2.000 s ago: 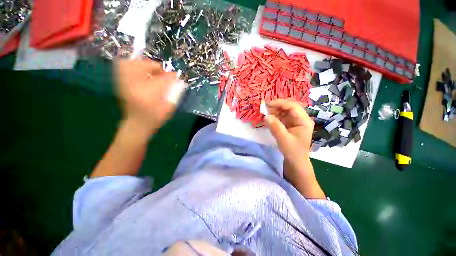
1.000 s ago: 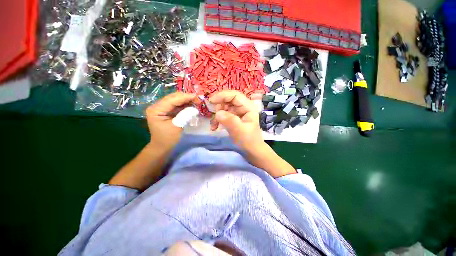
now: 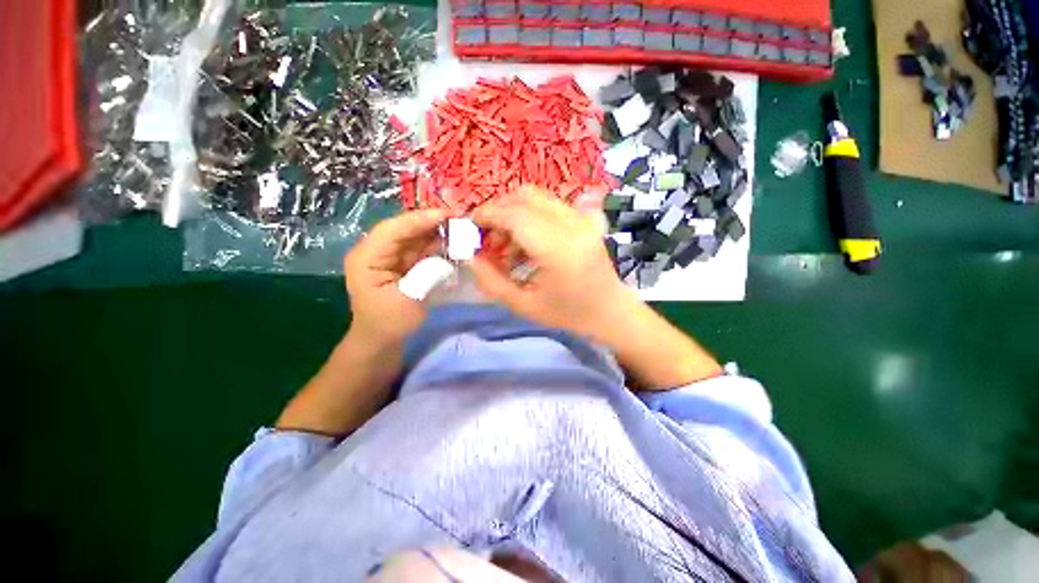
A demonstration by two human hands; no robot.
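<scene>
My left hand (image 3: 382, 273) and my right hand (image 3: 547, 256) meet in front of the heap of red strips (image 3: 501, 137). A small piece with a bright pale face (image 3: 463, 238) is held between their fingertips. A white finger cot (image 3: 426, 278) is on my left thumb. Whether a metal fitting or red strip is joined to the piece is too small to tell. Loose dark rectangular pieces (image 3: 672, 205) lie right of the red heap on a white sheet. Shiny metal fittings (image 3: 330, 142) lie tangled on clear plastic at the left.
A red tray (image 3: 729, 59) with rows of grey blocks lies beyond the piles. A black and yellow cutter (image 3: 849, 199) and a clear scrap (image 3: 788, 156) lie at right. Brown cardboard (image 3: 900, 142) holds dark pieces. Another red tray (image 3: 34, 114) stands far left.
My left hand has come from the metal fittings to meet my right hand. Since a second ago, a bright pale face shows between the fingertips. The view has shifted.
</scene>
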